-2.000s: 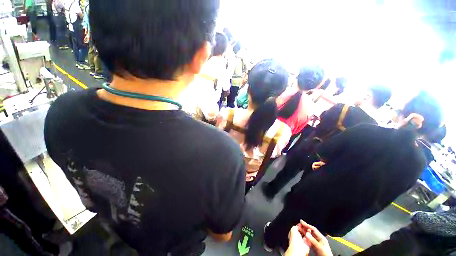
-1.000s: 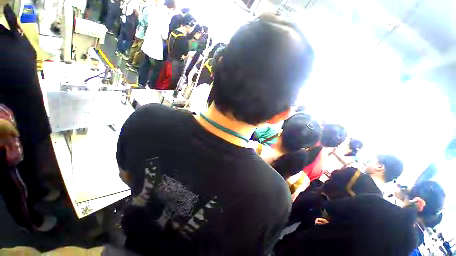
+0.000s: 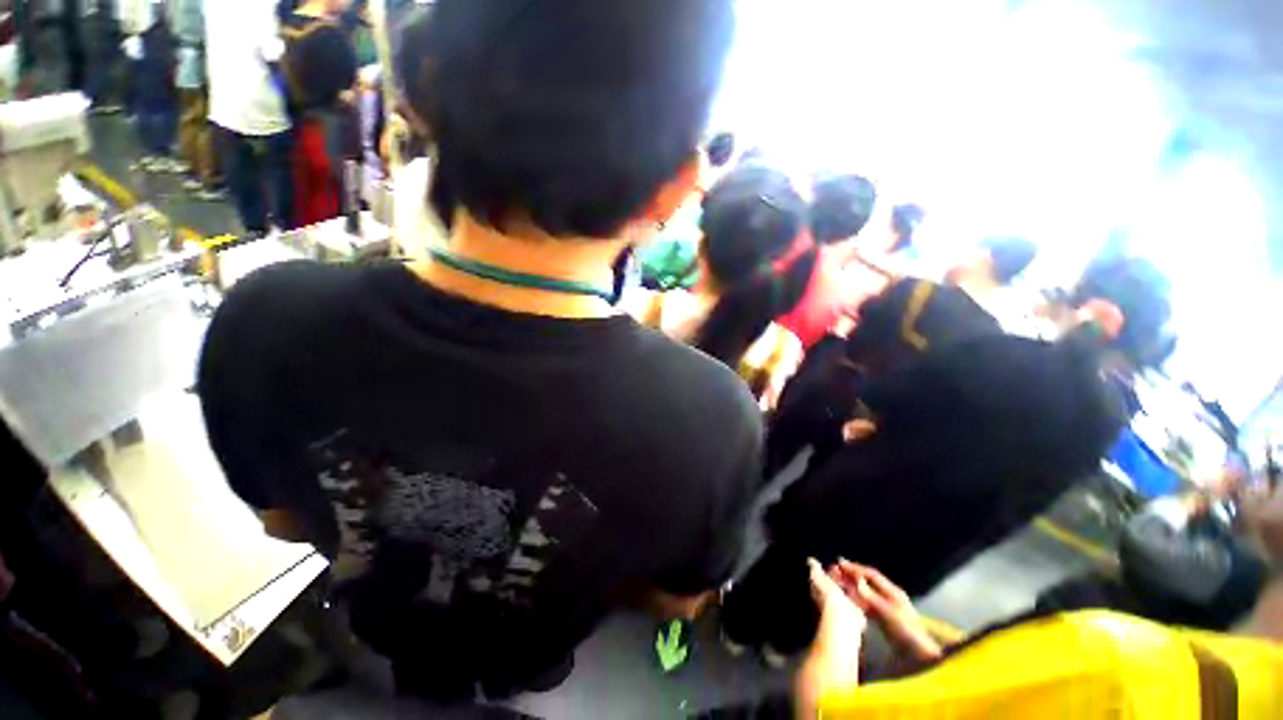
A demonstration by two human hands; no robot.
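Neither of my own hands can be made out. Nearest in front of me stands a person in a black T-shirt (image 3: pixel 479 492) with a grey print, seen from behind. A green cord goes round the neck. At the lower right, a pair of bare hands (image 3: pixel 849 598) is held close together, beside a yellow garment (image 3: pixel 1041 668) with a dark strap. They appear to be another person's. Whether they hold anything is not clear.
A white table (image 3: pixel 169 521) with a dark edge stands at left, with equipment behind it. A green arrow (image 3: pixel 671 646) marks the grey floor. People stand ahead and right, one in dark clothes (image 3: pixel 943 450). Bright glare covers the upper right.
The view has swung and tilted. The person in black now shows further left than one second ago. The floor arrow and pair of hands show again, and the yellow garment has come in.
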